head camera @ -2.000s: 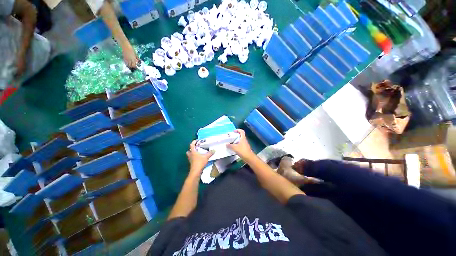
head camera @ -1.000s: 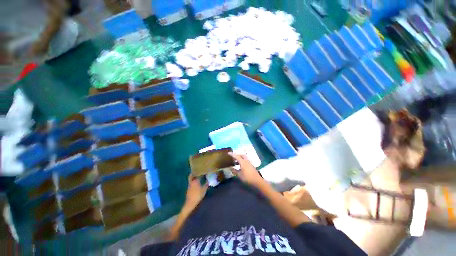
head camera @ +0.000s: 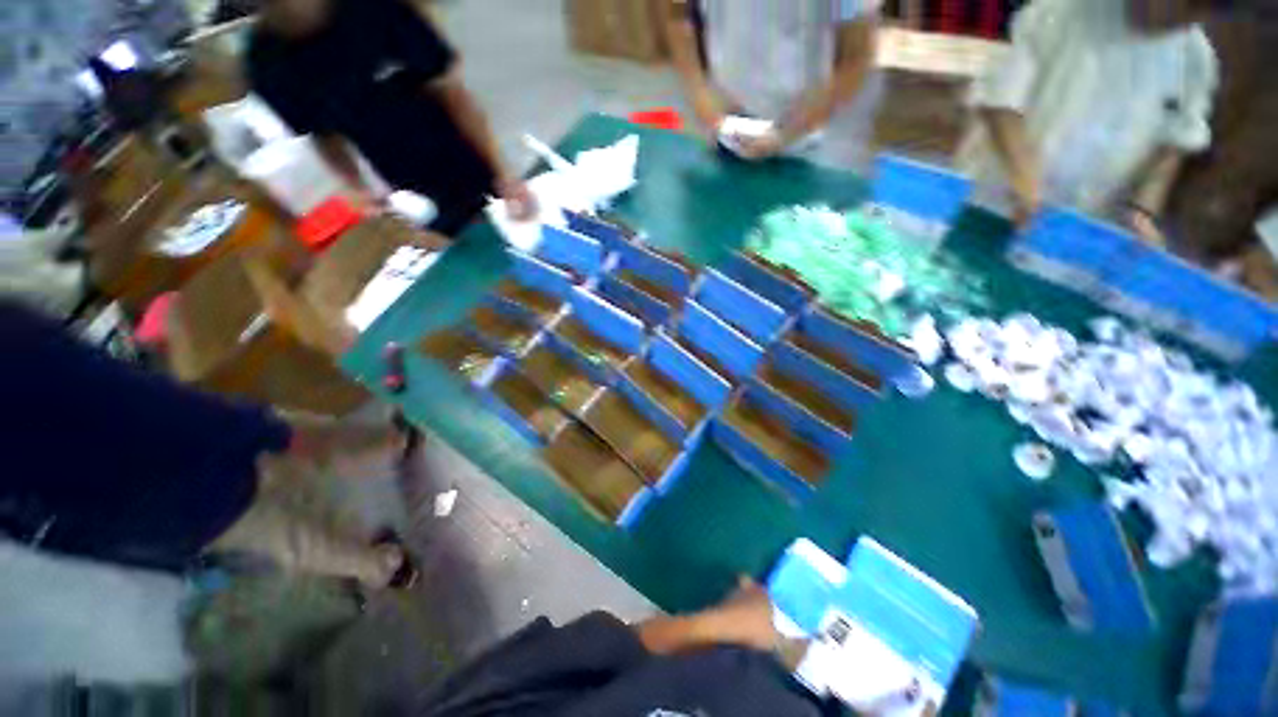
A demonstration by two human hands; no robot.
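Note:
My left hand [head camera: 757, 616] reaches in from the bottom centre and grips the left edge of a light-blue and white carton [head camera: 807, 586]; its fingers are blurred and partly hidden by the carton. A flat light-blue and white carton blank [head camera: 911, 611] lies beside and partly behind it on the green table. White panels with a dark printed mark show at the bottom edge. My right hand is not visible. Rows of open boxes [head camera: 652, 390] with brown insides and blue flaps stand ahead to the left.
White units [head camera: 1121, 406] lie heaped at right, beside green-tinted packets [head camera: 841, 259]. A single blue box [head camera: 1093, 563] stands near the heap. Several people stand around the table; one dark-clothed person [head camera: 126, 434] is at left. Brown bulk cartons [head camera: 252, 329] stand beyond the table edge [head camera: 526, 483].
The view has swung left, bringing the open-box rows to the middle and more people into sight. The brown inside of the held box no longer shows. My right hand has left view.

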